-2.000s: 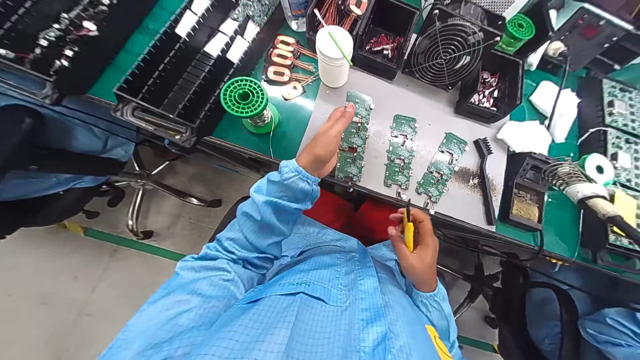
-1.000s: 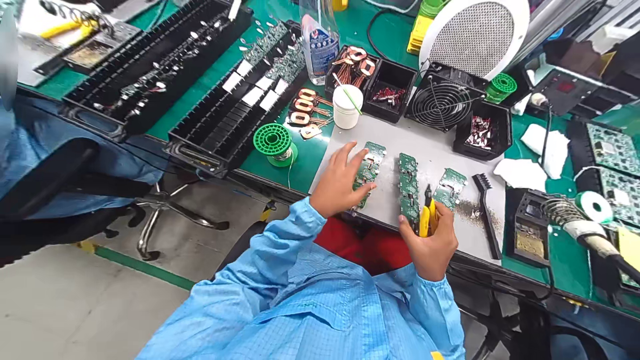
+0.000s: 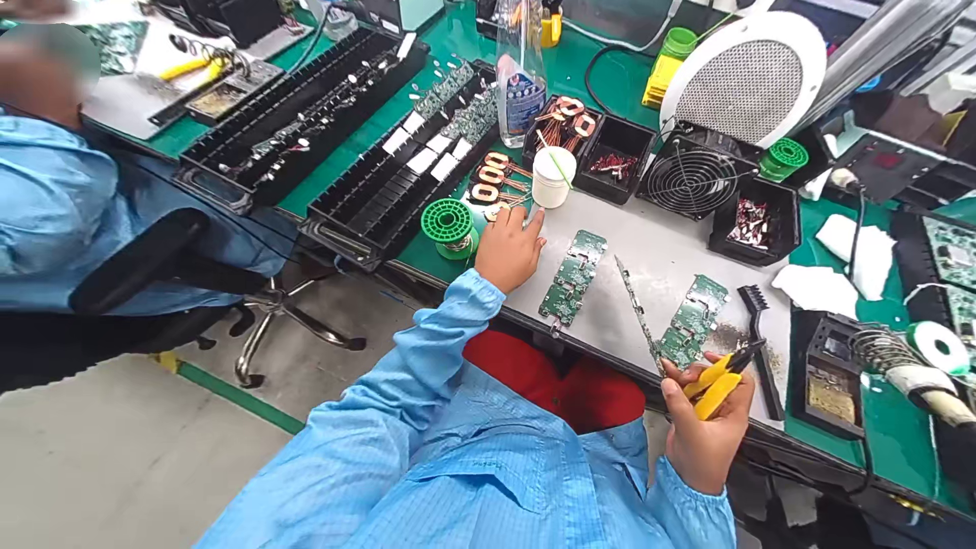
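Observation:
My right hand [image 3: 709,427] holds yellow-handled cutting pliers [image 3: 720,381], and its thumb and a finger pinch the lower end of a circuit board [image 3: 640,313] tilted on its edge. Two more green circuit boards lie on the grey mat, one at the left [image 3: 574,280] and one at the right [image 3: 692,320]. My left hand [image 3: 511,248] reaches over the mat's left edge, its fingers apart and nothing seen in them. Its fingertips are just below a white jar [image 3: 553,179] and near copper coils [image 3: 492,179]. A green solder spool [image 3: 448,223] stands left of it.
A black brush [image 3: 756,343] lies right of the boards, beside a soldering stand [image 3: 831,374]. Behind the mat are a fan [image 3: 690,181] and black bins of small parts [image 3: 755,225]. Black racks [image 3: 358,221] stand at the left, where a co-worker's blue sleeve [image 3: 53,191] shows.
My left hand has left the left board and moved toward the jar and coils. My right hand now grips the middle board, which lay flat before and is now tilted on edge.

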